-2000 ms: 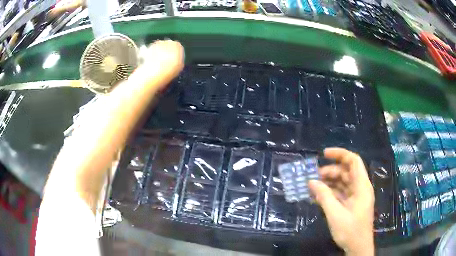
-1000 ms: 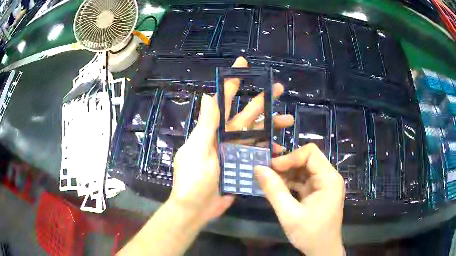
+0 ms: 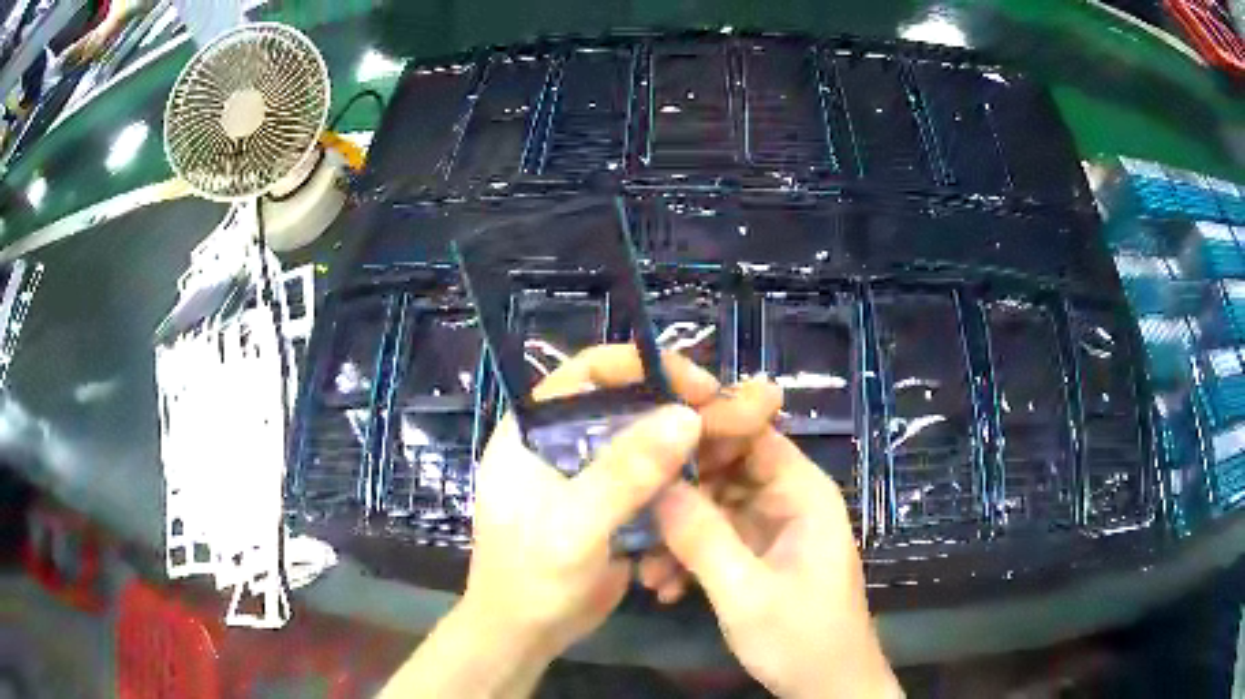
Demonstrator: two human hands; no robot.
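Observation:
A thin black phone front housing (image 3: 645,317) with an open window is held tilted above the tray, its upper end pointing away from me. A pale keypad (image 3: 571,440) shows in its lower part, mostly covered by my fingers. My left hand (image 3: 560,512) grips the housing's lower part, with the thumb over the keypad. My right hand (image 3: 765,546) holds the lower right edge with bent fingers. The lower end of the housing is hidden by both hands. The shiny black blister tray (image 3: 778,225) lies beneath, with phone-shaped pockets.
A cream fan (image 3: 246,116) stands at the upper left. White cut-out sheets (image 3: 219,423) are heaped left of the tray. Teal and white blocks (image 3: 1195,328) lie in rows at the right. A red bin (image 3: 164,642) is at the lower left, a red tray (image 3: 1208,30) at the upper right.
The keypad was loose in my right hand, then in the housing held upright to view. Now the housing is tilted and lower left, my left thumb has closed over the keypad.

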